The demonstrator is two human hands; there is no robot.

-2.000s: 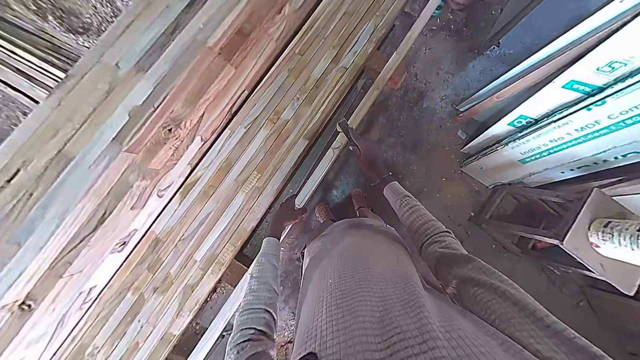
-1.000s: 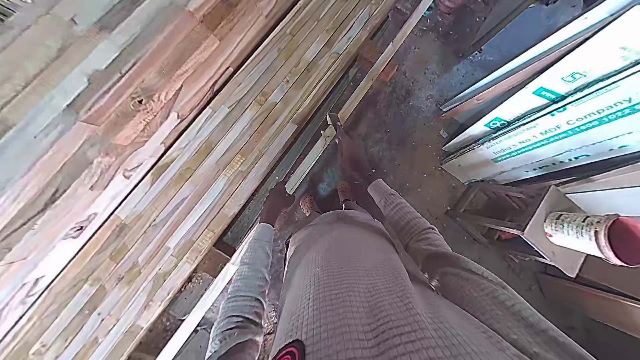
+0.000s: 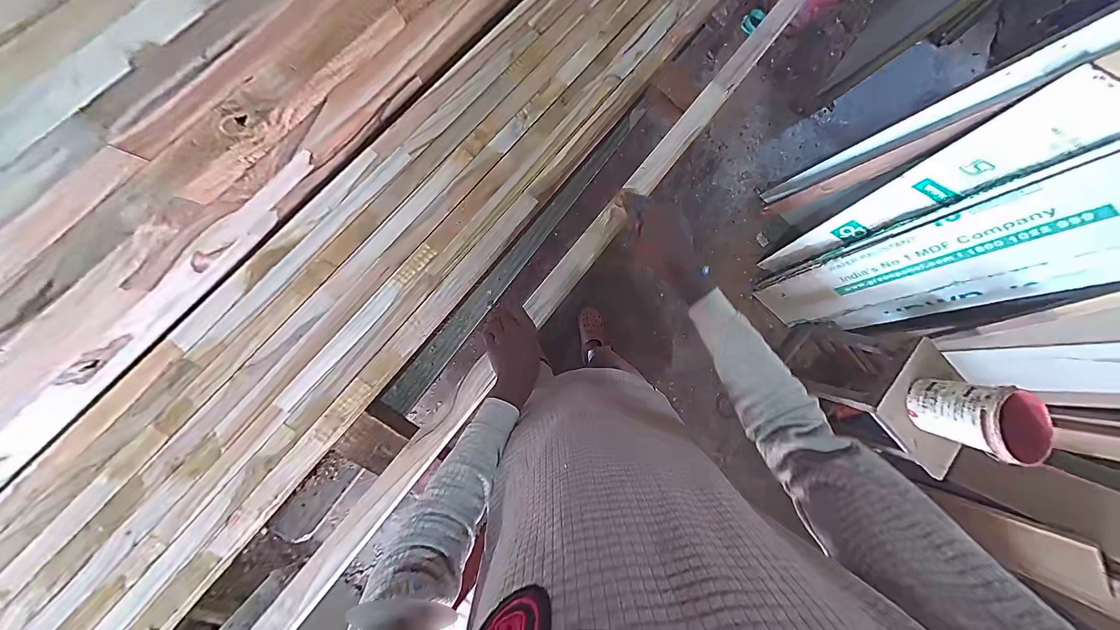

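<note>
A long pale wooden strip (image 3: 573, 258) runs diagonally from the lower left to the upper right in front of my body. My left hand (image 3: 512, 348) rests over the strip, its fingers bent across the wood. My right hand (image 3: 663, 245) is at the strip farther up, blurred, beside a small brownish spot on the wood; whether its fingers hold a tool or grip the edge cannot be told. Left of the strip lies a stack of finger-jointed wooden boards (image 3: 420, 262), with a dark bar (image 3: 490, 297) along its side.
At the right, printed MDF boards (image 3: 980, 236) lean in a stack. A small wooden stand (image 3: 914, 394) holds a cylindrical container with a red end (image 3: 980, 420). A wooden block (image 3: 372, 442) sits under the board stack. The dusty floor shows between.
My right hand has shifted along the strip and is now blurred. The left hand remains on the strip. The view has moved somewhat.
</note>
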